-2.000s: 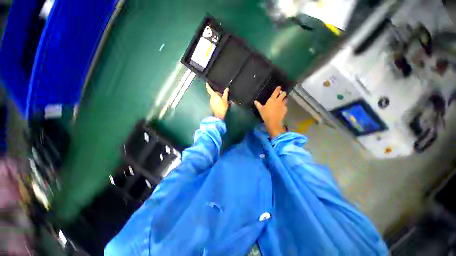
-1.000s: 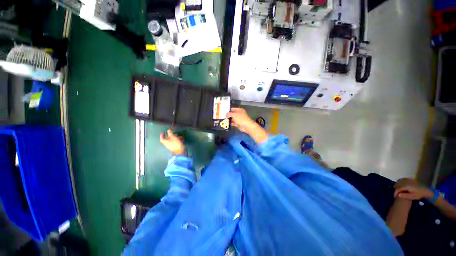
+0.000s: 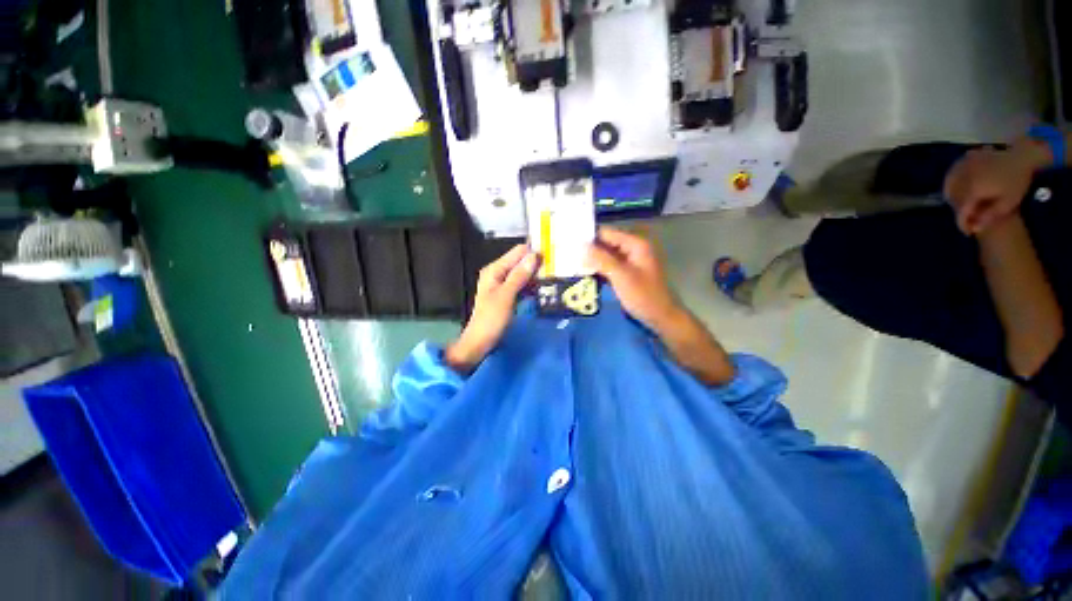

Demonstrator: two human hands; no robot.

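A phone assembly point(image 3: 562, 235) with a black frame, silver-white middle and orange strip is held upright between both hands, its pale rounded triangle plate at the end near my body. My left hand point(image 3: 502, 301) grips its left edge. My right hand point(image 3: 641, 277) grips its right edge. A black phone tray point(image 3: 377, 271) lies on the green bench to the left. One phone point(image 3: 292, 272) sits in its far-left pocket; the other pockets that show hold no phone.
The white machine point(image 3: 506, 176) with a small screen and two phone stations stands ahead. A work sheet point(image 3: 382, 112), clear bag, small fan point(image 3: 68, 249) and blue tote point(image 3: 135, 458) are at left. A person with folded arms point(image 3: 929, 258) stands at right.
A phone has been lifted from the tray's right end and is now held in both hands. The left hand has left the tray's edge. The view has turned and shifted right.
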